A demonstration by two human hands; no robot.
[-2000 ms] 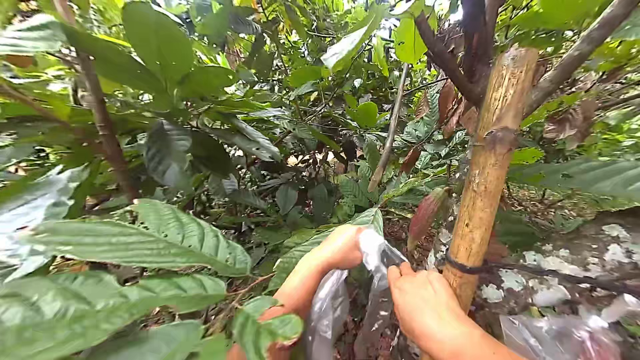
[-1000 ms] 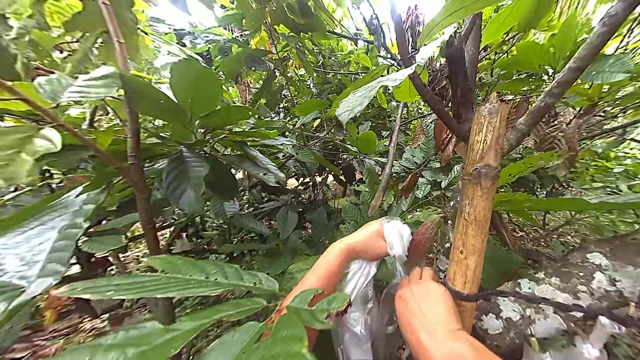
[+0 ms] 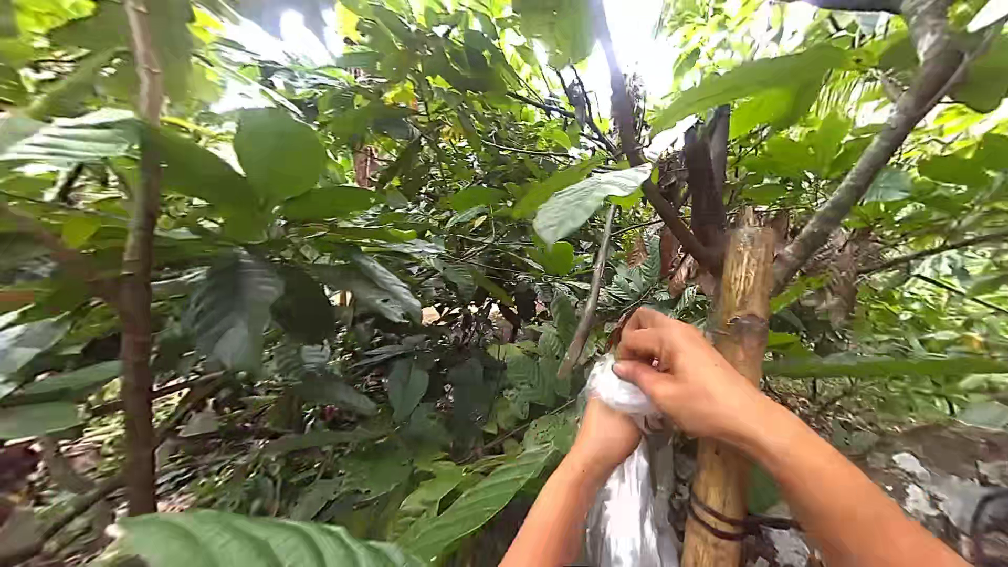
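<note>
My left hand (image 3: pixel 610 433) grips a clear plastic bag (image 3: pixel 630 504) low at the centre right, its bunched top wrapped over the fingers. Above it, my right hand (image 3: pixel 681 374) pinches the plastic between thumb and fingers. The bag hangs down below both hands beside an upright bamboo post (image 3: pixel 744 315). A small part of a reddish-brown thing shows just behind my right hand's fingers; most of it is hidden.
A dark cord (image 3: pixel 736 520) loops around the post's lower part. Behind it a tree branch (image 3: pixel 850 197) forks upward. A thin trunk (image 3: pixel 138 315) stands at left, and a broad leaf (image 3: pixel 252 543) juts in at the bottom. Blotchy bark (image 3: pixel 913 480) lies at lower right.
My right hand has moved from beside the bag up to its bunched top, above my left hand. The reddish pod seen earlier beside the post is now mostly hidden. The view has tilted up.
</note>
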